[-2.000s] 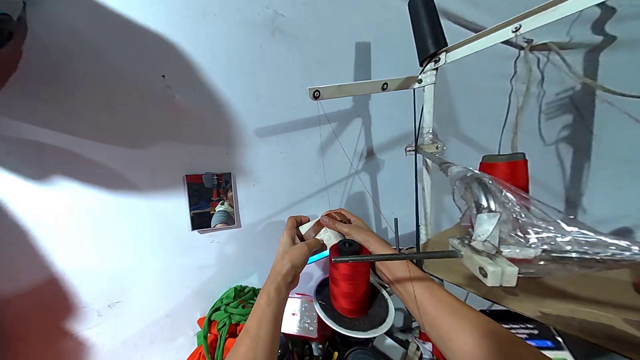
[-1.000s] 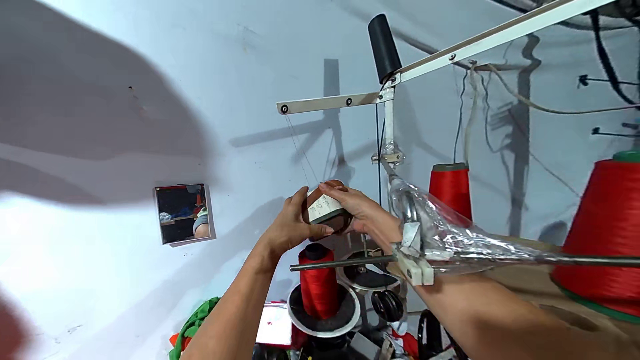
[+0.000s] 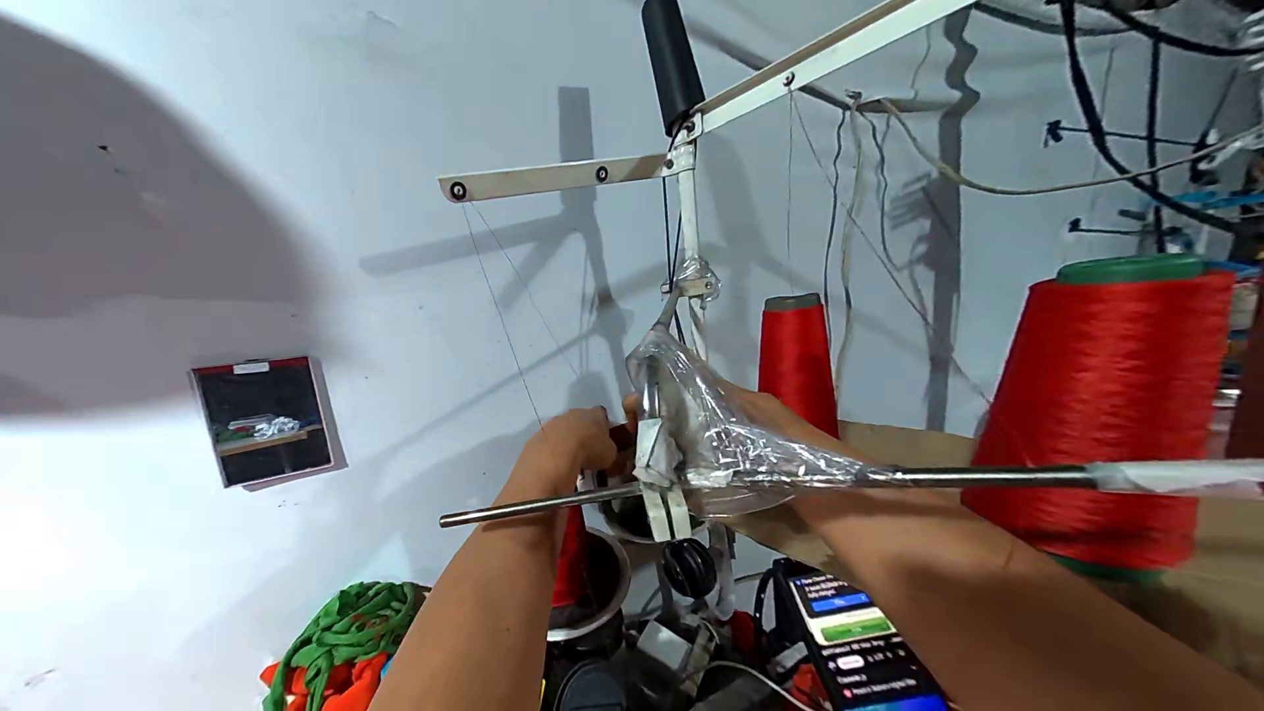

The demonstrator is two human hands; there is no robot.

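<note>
My left hand [image 3: 583, 439] is raised beside the metal rod [image 3: 553, 504], its fingers meeting something brown that is mostly hidden. Plastic wrap [image 3: 726, 444] and a white clamp [image 3: 664, 494] on the rod cover most of my right hand [image 3: 755, 410]. What lies between the hands cannot be made out. Below my left wrist, a cone of red thread [image 3: 570, 563] stands in a round dish [image 3: 612, 592], partly behind my forearm. Fine thread hangs from the left end of the white thread-stand arm [image 3: 553, 180] towards my left hand.
A large red thread cone [image 3: 1106, 405] stands at the right, with a smaller red cone [image 3: 796, 360] behind. A lit phone [image 3: 859, 632] lies below my right forearm. Green and orange cloth [image 3: 355, 632] is at lower left. A small mirror [image 3: 265, 420] hangs on the wall. Black cables [image 3: 1086, 89] hang upper right.
Both hands have moved behind the rod and the plastic wrap; the white object between them, seen earlier above the red cone, is now hidden. The view has shifted to the right.
</note>
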